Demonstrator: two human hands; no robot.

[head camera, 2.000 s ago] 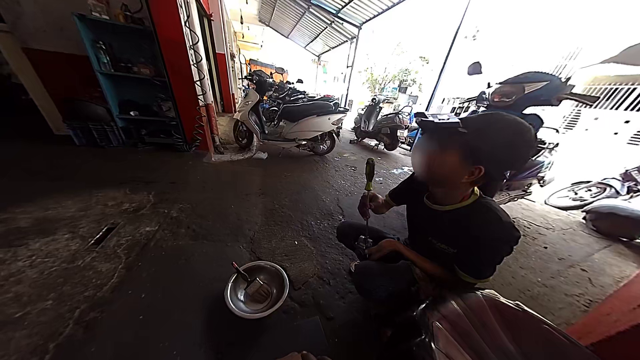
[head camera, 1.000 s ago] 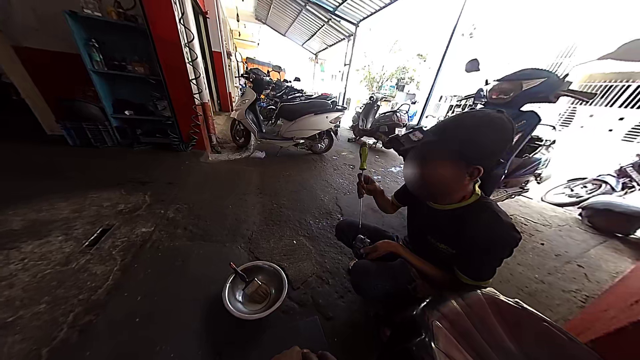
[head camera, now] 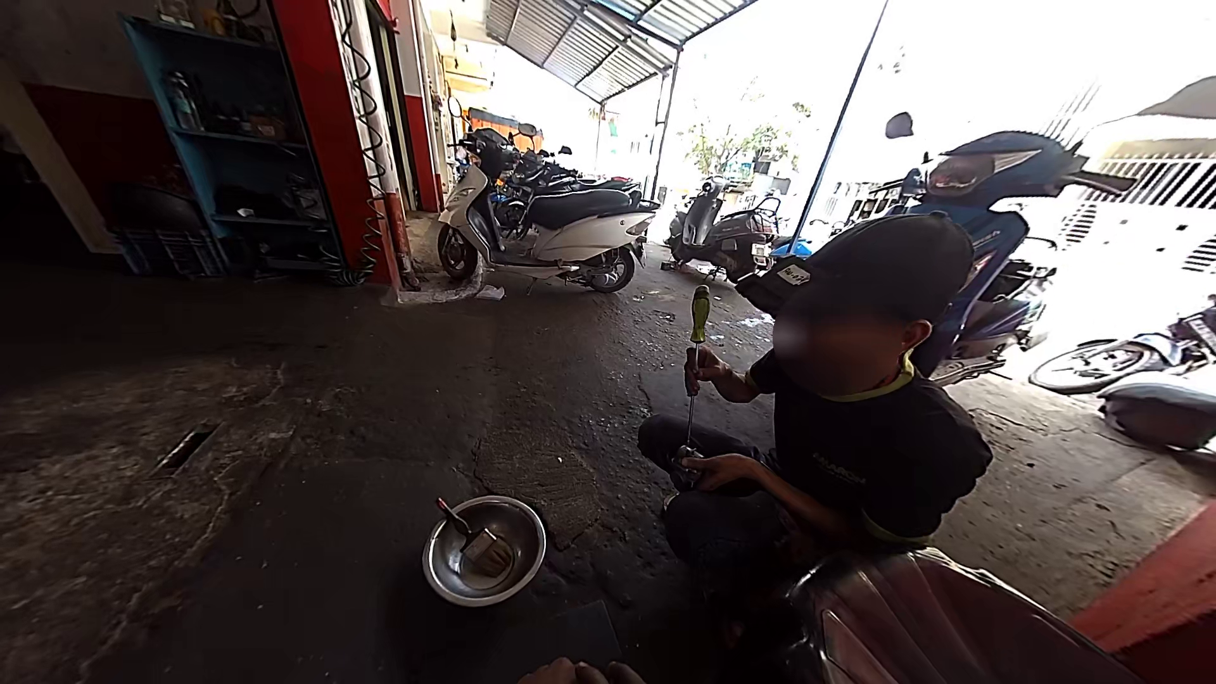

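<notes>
At the bottom edge, part of a bare hand (head camera: 581,673) shows as a few bent fingers; which of my hands it is, and whether it holds anything, I cannot tell. Up and left of it, a round metal bowl (head camera: 438,573) stands on the dark floor. A paintbrush (head camera: 480,543) with a dark handle leans inside the bowl, its handle over the rim. To the right, a seated co-worker in a black cap holds a screwdriver with a green handle (head camera: 700,315) upright in one hand, its shaft down on a small dark part (head camera: 686,465) in the other hand.
A scooter seat or body panel (head camera: 912,617) fills the lower right. Behind the co-worker stands a blue scooter (head camera: 983,256); a white scooter (head camera: 579,228) and more two-wheelers stand further back. A blue shelf (head camera: 242,138) is at the left. A slot (head camera: 185,448) opens in the cracked floor.
The co-worker has lowered the head and brought the screwdriver down onto the small part. Fingers of a hand now show more plainly at the bottom edge.
</notes>
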